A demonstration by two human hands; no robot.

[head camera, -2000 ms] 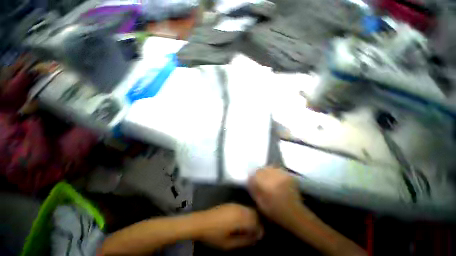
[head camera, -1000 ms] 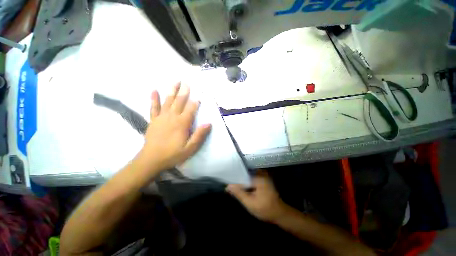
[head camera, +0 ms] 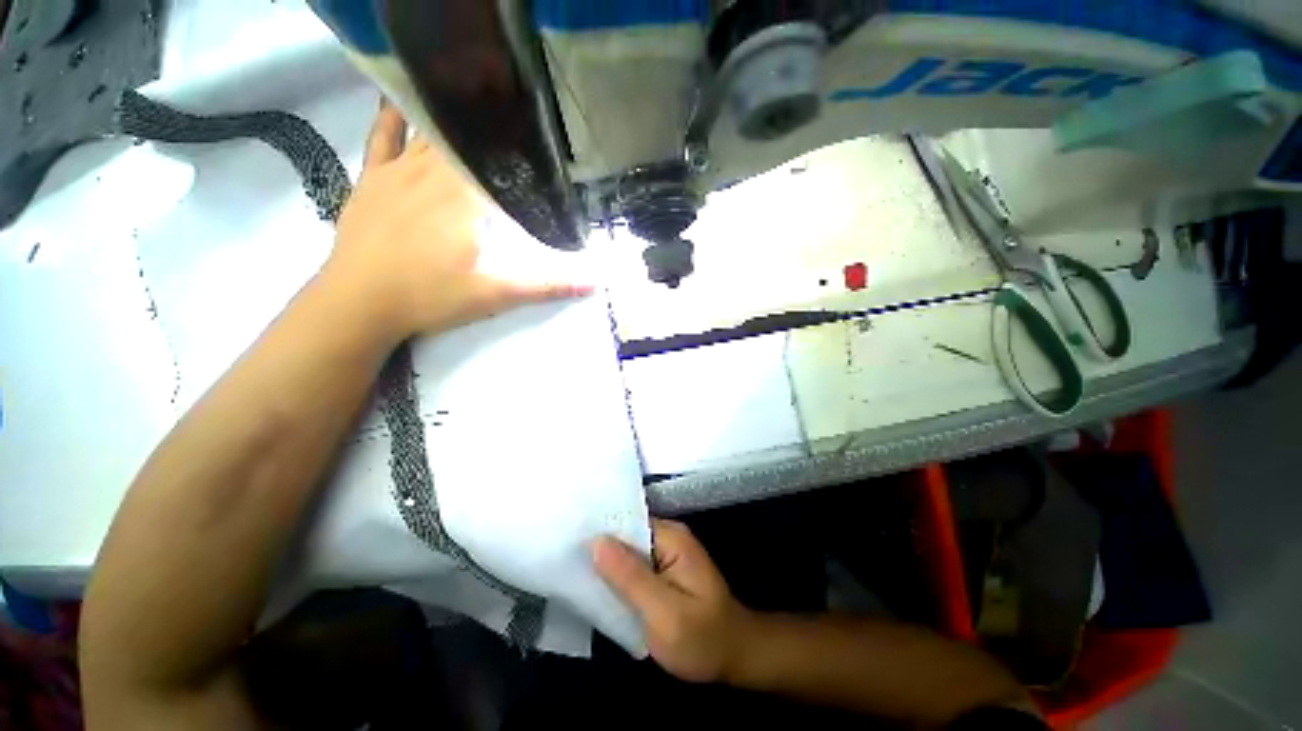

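A white-faced fabric panel point(head camera: 536, 414) lies left of and under the needle area, its right edge running down past the table's front edge. A dark grey strip point(head camera: 411, 457) curves across it. My left hand point(head camera: 429, 243) presses flat on the panel beside the presser foot point(head camera: 607, 236), fingers partly hidden by the machine head. My right hand point(head camera: 678, 593) pinches the panel's lower right corner, thumb on top, below the table edge. The sewing machine point(head camera: 628, 86) stands over the panel's top edge.
Scissors point(head camera: 1021, 264) with green-and-white handles lie open right of the needle. A small red mark point(head camera: 855, 276) is on the bed. A grey panel point(head camera: 72, 86) lies at the upper left. A red-orange crate point(head camera: 950, 550) with dark cloth is below right.
The panel's edge now lines up below the presser foot. My left hand has moved up and left, nearer the machine head. My right hand has moved slightly down and left with the corner.
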